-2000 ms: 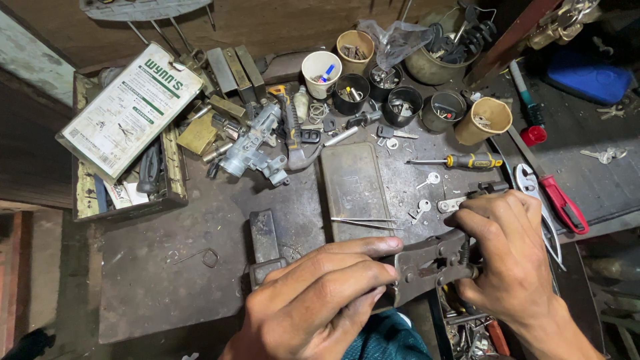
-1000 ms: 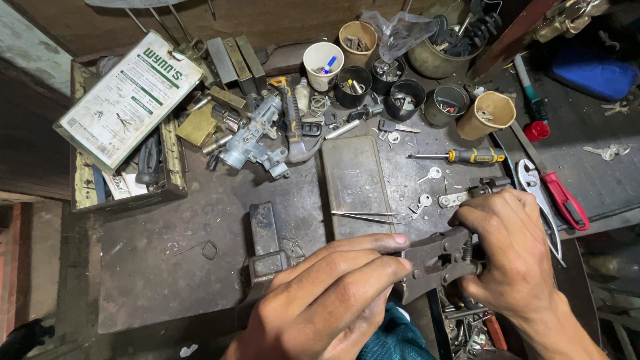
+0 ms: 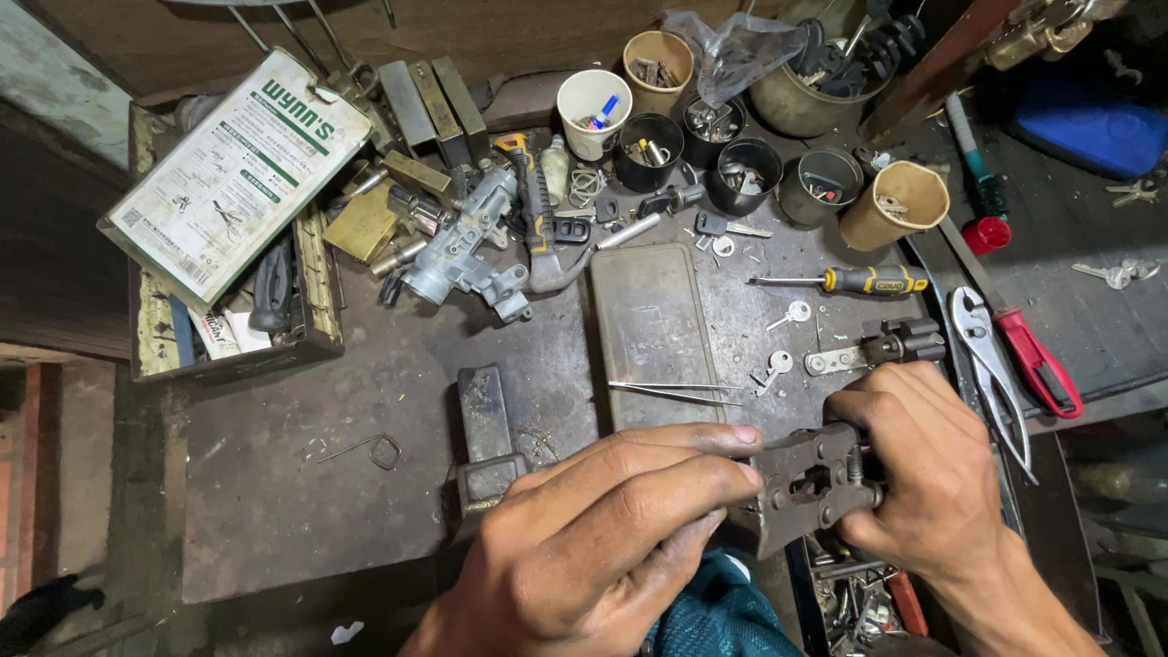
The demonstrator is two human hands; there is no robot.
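Note:
A dark metal riveted mechanism with a small spring (image 3: pixel 808 484) is held between my two hands above the near edge of the workbench. My left hand (image 3: pixel 630 520) has its fingers along the left end of the piece. My right hand (image 3: pixel 922 465) closes around its right end, hiding part of it. Metal tweezers (image 3: pixel 675 392) lie across a flat clear plastic box lid (image 3: pixel 652 319) just beyond my left fingers. Loose keys (image 3: pixel 778 367) and a small metal bracket part (image 3: pixel 835 359) rest beyond my right hand. To the left stands a dark metal block (image 3: pixel 484 415).
Cups of small parts (image 3: pixel 894 205) line the back, near a claw hammer (image 3: pixel 547 260) and an ignition lock housing (image 3: pixel 456 246). A screwdriver (image 3: pixel 876 279) and slip-joint pliers (image 3: pixel 990 365) lie right. A crate (image 3: pixel 319 319) holds a metal can (image 3: pixel 237 173). An open drawer (image 3: pixel 803 584) sits below.

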